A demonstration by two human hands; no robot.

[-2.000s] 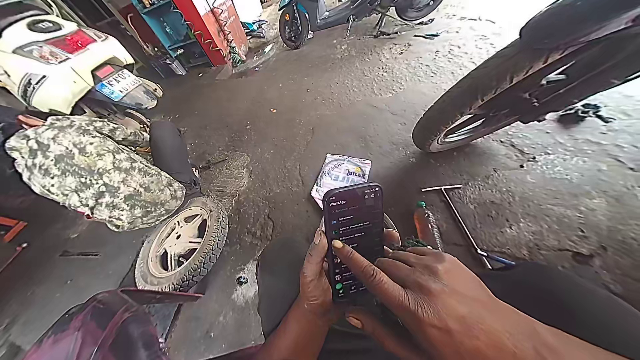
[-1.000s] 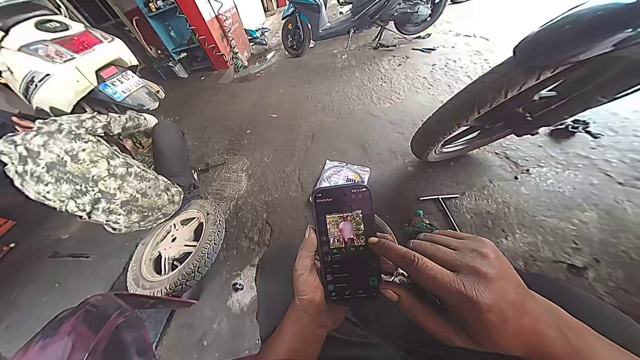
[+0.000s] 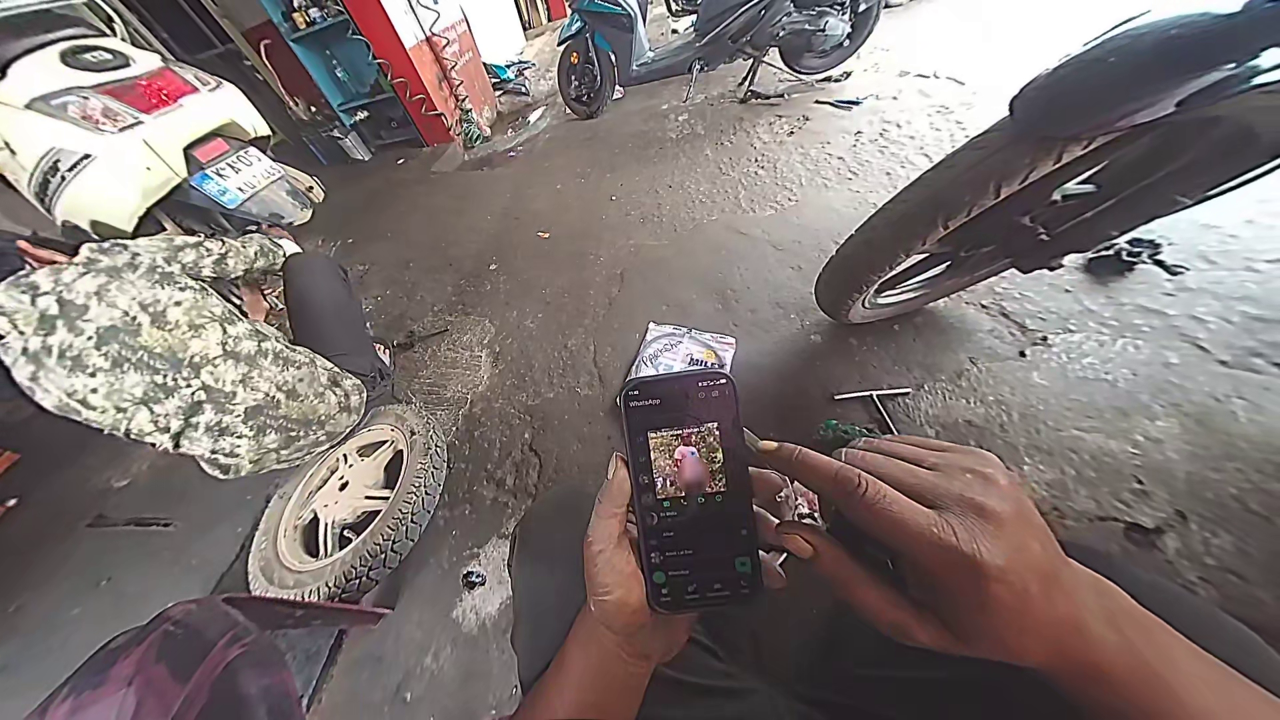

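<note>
A black smartphone (image 3: 688,540) is upright in my left hand (image 3: 625,580), whose thumb lies along one edge and whose fingers wrap behind to the other. Its lit screen shows a small picture over a dark list. My right hand (image 3: 925,540) is beside the phone's right edge with its index finger extended and holds nothing visible. Just beyond the phone, a printed plastic packet (image 3: 690,348) lies on the ground, partly covered by it. A T-handle wrench (image 3: 880,408) lies beyond my right hand, which hides its lower part. A green object (image 3: 842,431) shows beside the wrench.
A person in a camouflage top (image 3: 180,350) crouches at the left by a cream scooter (image 3: 120,120). A loose scooter wheel (image 3: 345,500) is near that person. A large motorcycle wheel (image 3: 900,240) stands at the right. Another scooter (image 3: 690,45) and a red cabinet (image 3: 400,70) are farther back.
My right index finger, over the screen two seconds ago, is now off to its right. The screen has gone from a plain list to one with a picture over it.
</note>
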